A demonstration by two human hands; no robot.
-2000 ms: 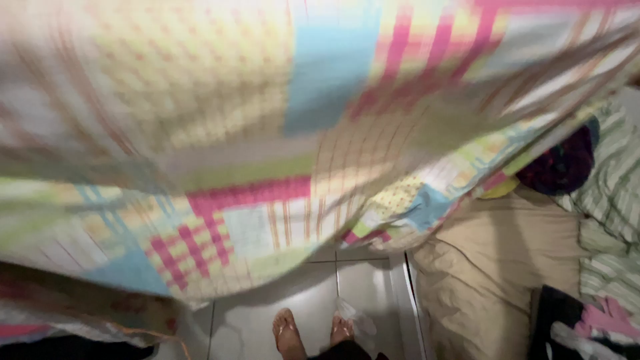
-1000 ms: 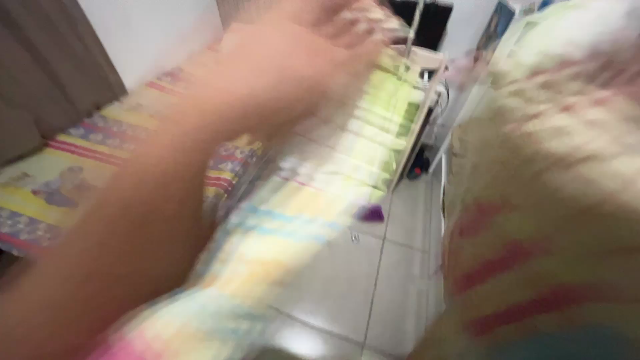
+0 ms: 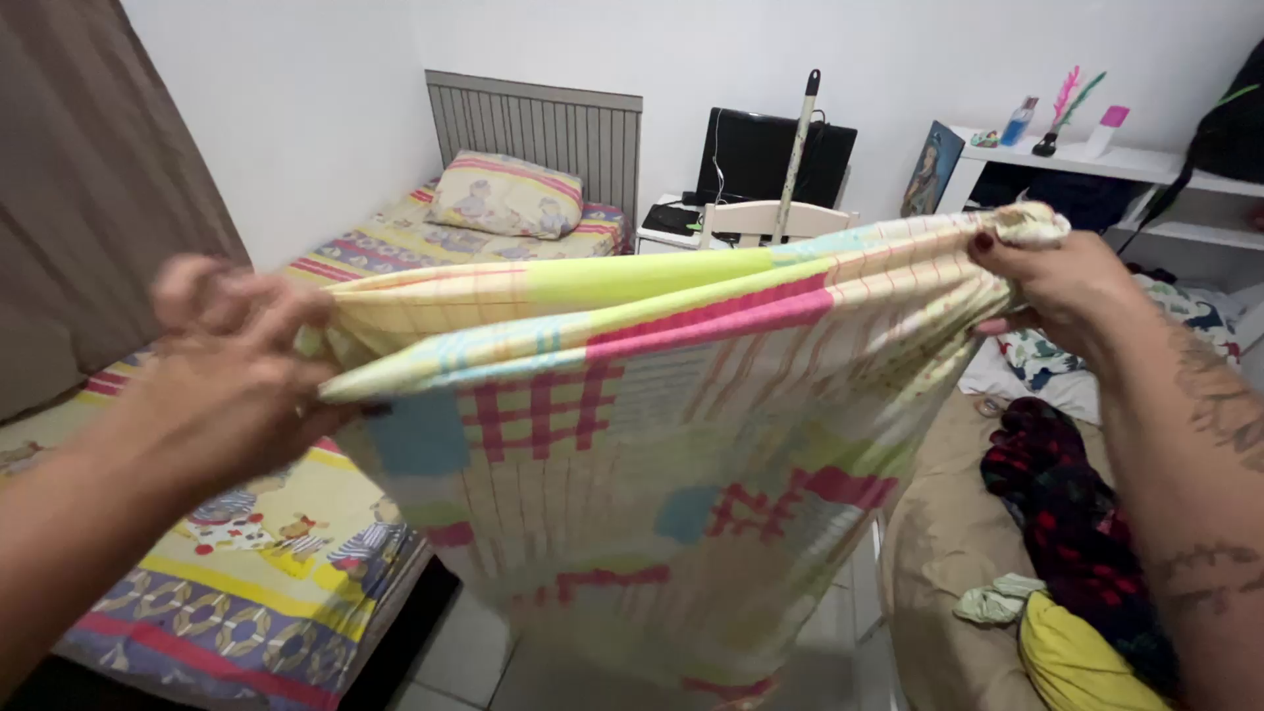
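Note:
A patchwork-print bed sheet (image 3: 642, 425) in yellow, pink, blue and green hangs in folds between my two hands, its top edge stretched across the view. My left hand (image 3: 247, 355), slightly blurred, grips the sheet's corner at the left. At the upper right my right hand (image 3: 1047, 281) holds the other end, where the cloth is bunched above the thumb. The lower part of the sheet hangs over the tiled floor.
A bed with a printed cover (image 3: 247, 583) and pillow (image 3: 509, 195) lies left. At the right, a beige-covered bed (image 3: 938, 573) holds dark red clothing (image 3: 1052, 474) and yellow cloth (image 3: 1076, 642). Behind stand a chair (image 3: 741, 217), a monitor (image 3: 750, 153) and a white shelf (image 3: 1136, 168).
The sheet, spread wide across the view two seconds ago, now hangs gathered in folds between both hands. The view has risen from the floor and feet to the room.

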